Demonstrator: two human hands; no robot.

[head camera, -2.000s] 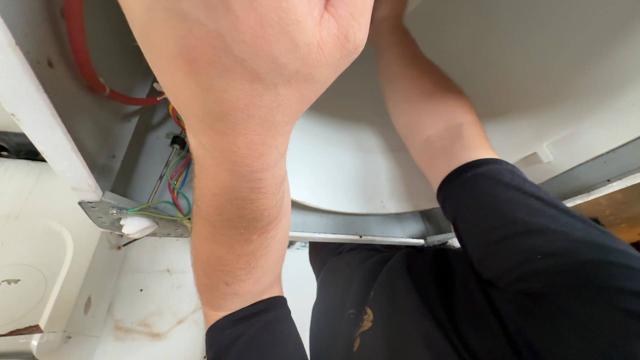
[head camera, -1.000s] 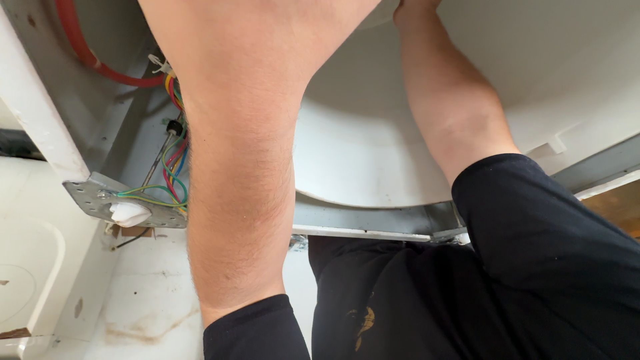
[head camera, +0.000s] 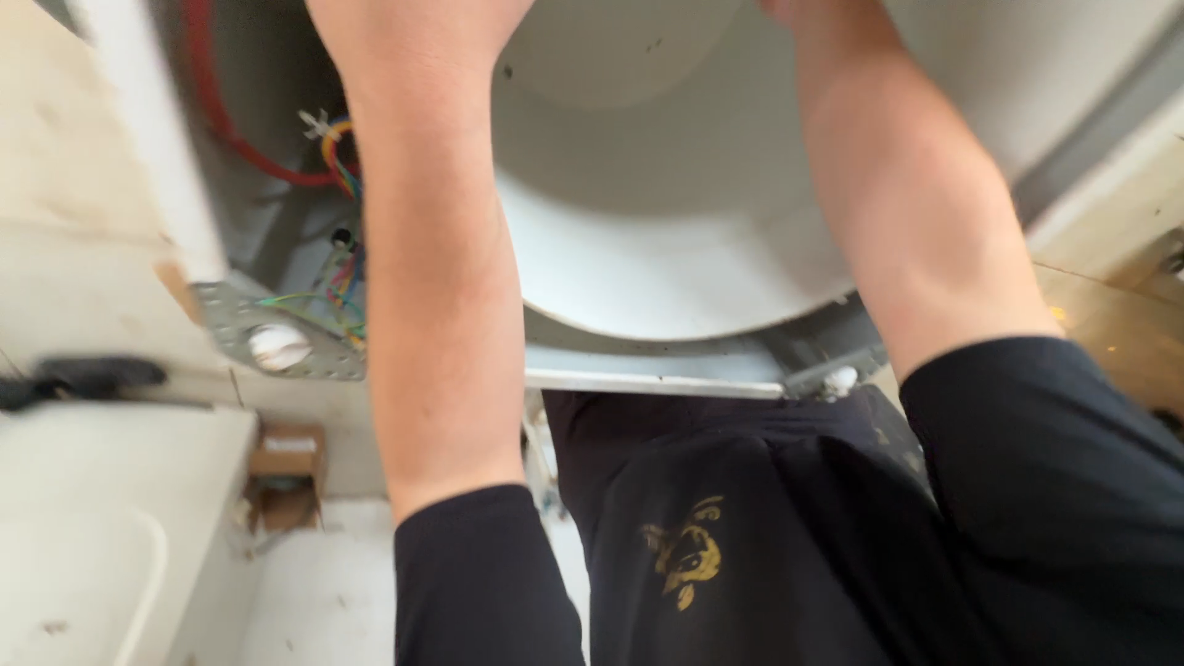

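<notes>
Both my forearms reach up into an opened metal appliance cabinet (head camera: 647, 381) that holds a large round white tub (head camera: 666, 268). My left hand (head camera: 425, 23) is cut off by the top edge, with only its wrist side in view; its fingers are hidden. Of my right hand (head camera: 786, 9) just a small part shows at the top edge, near the tub's inner wall, and what it touches cannot be seen. Colored wires (head camera: 342, 171) with a connector hang left of my left forearm, beside a red hose (head camera: 227, 129). A perforated metal corner plate (head camera: 319, 356) carries a white round piece (head camera: 279, 346).
A white panel or lid (head camera: 92, 518) lies at the lower left, with a dark object (head camera: 102, 372) behind it. A small open cardboard box (head camera: 289, 453) stands on the floor beside it. Another white round piece (head camera: 840, 381) sits at the cabinet's front right corner.
The view has shifted, now showing the cardboard box and more of the tub's inside. My left hand has moved farther toward the top edge; both forearms remain over the tub.
</notes>
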